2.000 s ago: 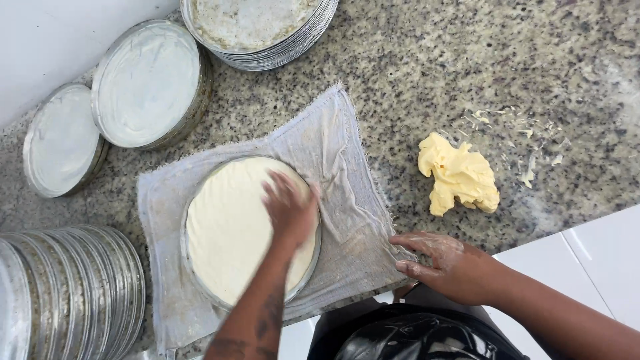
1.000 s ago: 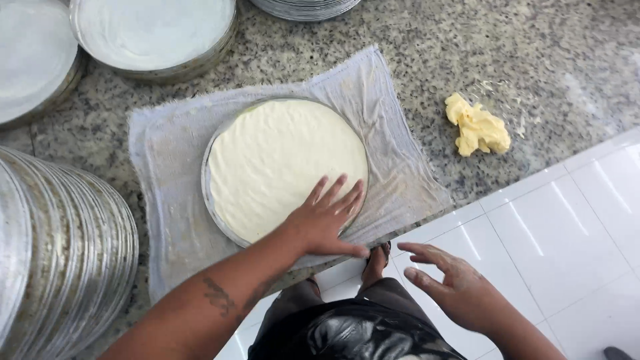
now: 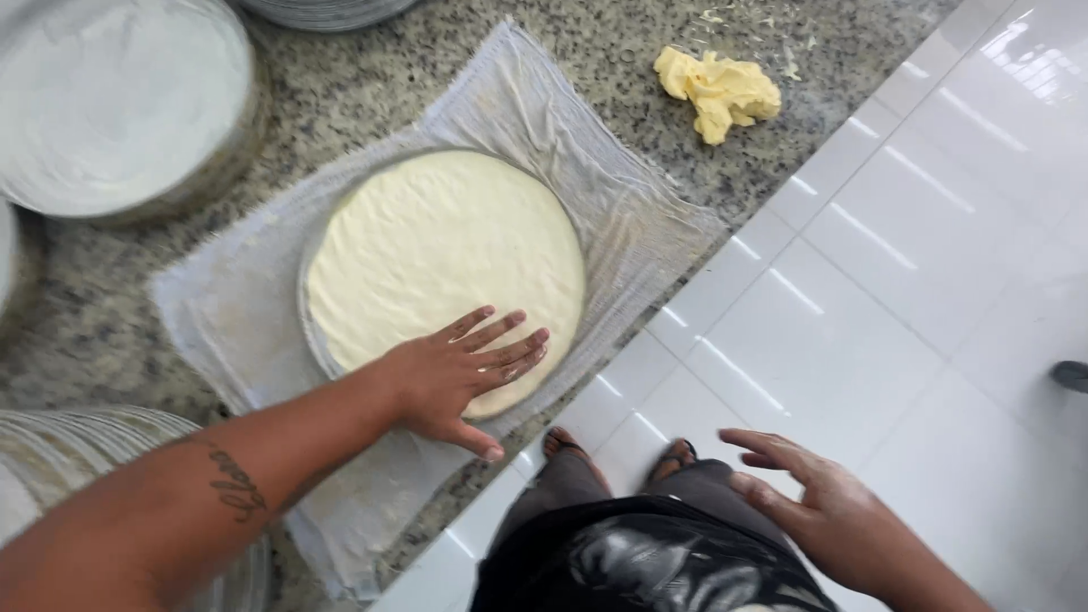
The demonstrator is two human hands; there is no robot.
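Note:
Pale dough (image 3: 442,255) fills a round metal pan on a worn cloth (image 3: 544,127), which lies rumpled on the granite counter. Over the near right part of the dough, my left hand (image 3: 463,374) is spread palm down with its fingers apart, holding nothing. My right hand (image 3: 803,493) hangs beyond the counter's edge above the floor, fingers loosely bent and apart, with nothing in it. A soft lump of yellow fat (image 3: 718,92), perhaps butter or margarine, sits on the counter to the right of the cloth.
Greased-looking round pans (image 3: 127,102) stand stacked at the upper left, and another stack (image 3: 331,10) shows at the top edge. More stacked pans (image 3: 93,442) are at the lower left, partly behind my left arm. The counter's edge runs diagonally above white floor tiles (image 3: 850,340).
My right hand has left the counter's edge by the cloth and is now over the floor. My left hand has moved to the dough's near right part. The view has shifted and turned.

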